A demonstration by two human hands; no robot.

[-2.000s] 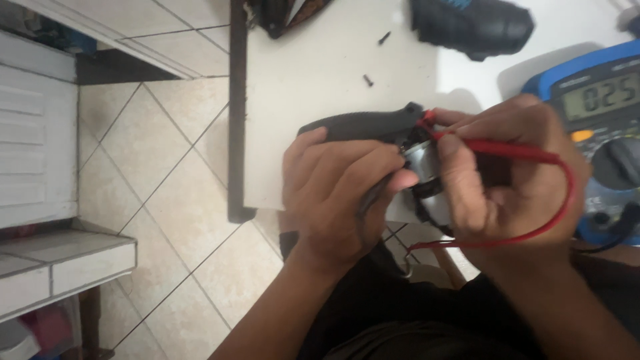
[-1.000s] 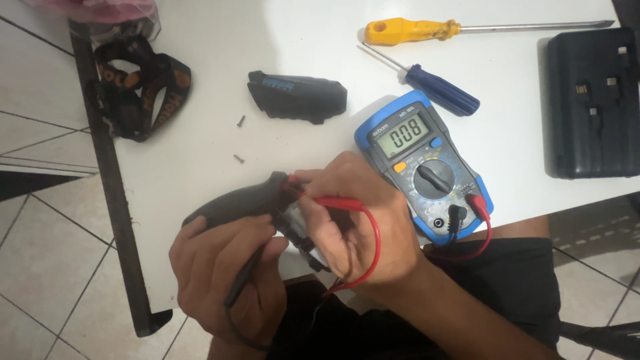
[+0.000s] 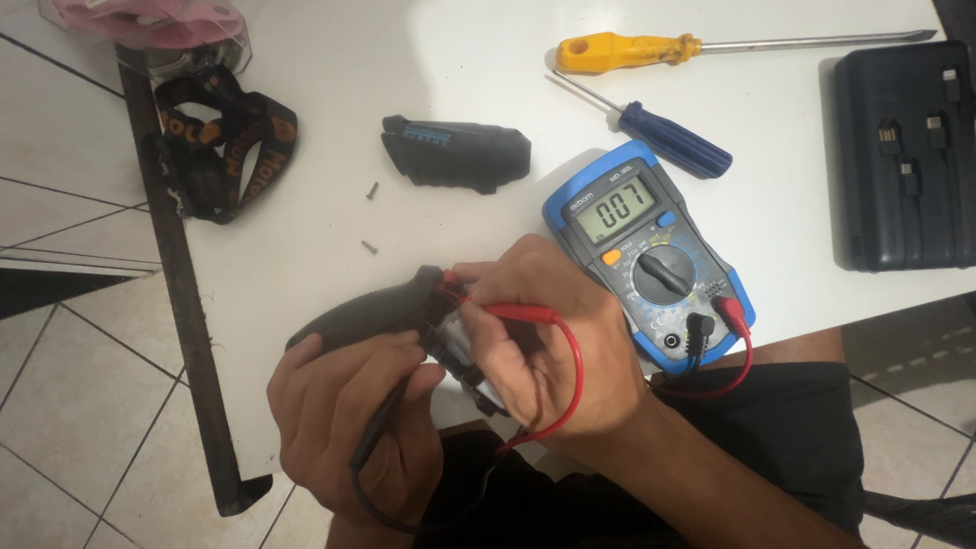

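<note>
My left hand (image 3: 354, 415) holds the black multimeter probe (image 3: 377, 423) and steadies an opened black handheld device (image 3: 374, 305) near the table's front edge. Between thumb and fingers of my right hand (image 3: 564, 343) is the red probe (image 3: 522, 312), directed at the device's exposed inner part beside red wires. Both probe tips are hidden, so contact cannot be told. A silvery cylindrical part, likely a motor (image 3: 461, 339), shows between my hands. To their right lies a blue-edged digital multimeter (image 3: 648, 255), both leads plugged in, its display reading 007.
A black plastic housing piece (image 3: 461, 155) and two screws (image 3: 372, 191) lie behind the device. Farther right are a yellow-handled screwdriver (image 3: 629, 52), a blue-handled screwdriver (image 3: 675, 139) and a black power bank (image 3: 903, 160). A black strap (image 3: 259, 152) and pink spool (image 3: 160, 23) sit at the left edge.
The multimeter display has gone from 008 a second ago to 007. Both hands keep their hold on the probes and device. The view has shifted strongly since two seconds ago.
</note>
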